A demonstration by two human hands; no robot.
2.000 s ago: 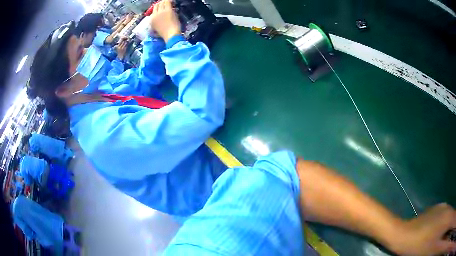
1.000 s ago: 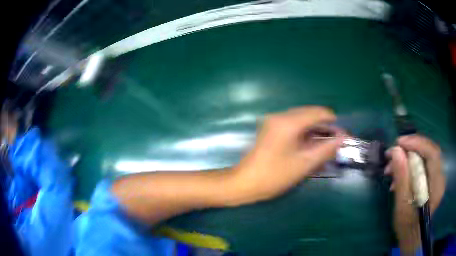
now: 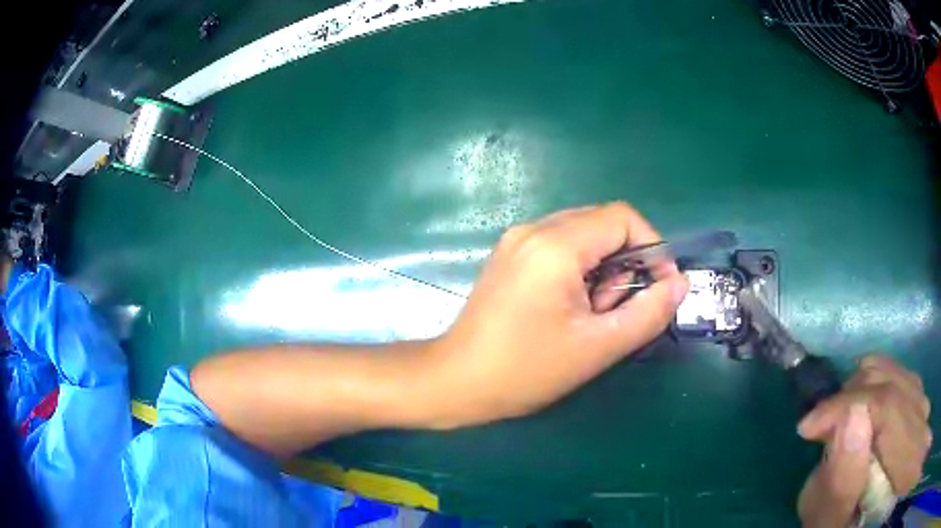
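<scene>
The small black case with silver and white parts inside (image 3: pixel 710 301) sits in the black holding fixture (image 3: pixel 761 270). My left hand (image 3: pixel 578 309) is at its left edge, fingers pinched, with the thin dark metal tweezers (image 3: pixel 676 248) across them. The solder wire (image 3: pixel 299 229) runs from the spool (image 3: pixel 155 137) to behind my left hand. My right hand (image 3: pixel 875 428) grips the soldering iron (image 3: pixel 789 354) by its pale handle. The iron's metal end is at the case's right edge; whether the tip touches cannot be told.
The spool stands on a dark plate (image 3: pixel 194 153) at the upper left. A worn white strip (image 3: pixel 310 39) curves along the back. A black wire-guarded fan (image 3: pixel 851 41) is at the upper right. A person's blue sleeve (image 3: pixel 67 382) is at the left. Yellow tape (image 3: pixel 361 485) lies along the near edge.
The view has swung from the person at the left to the fixture. Since one second ago, the iron's metal end has come down from above the fixture to the case's right side.
</scene>
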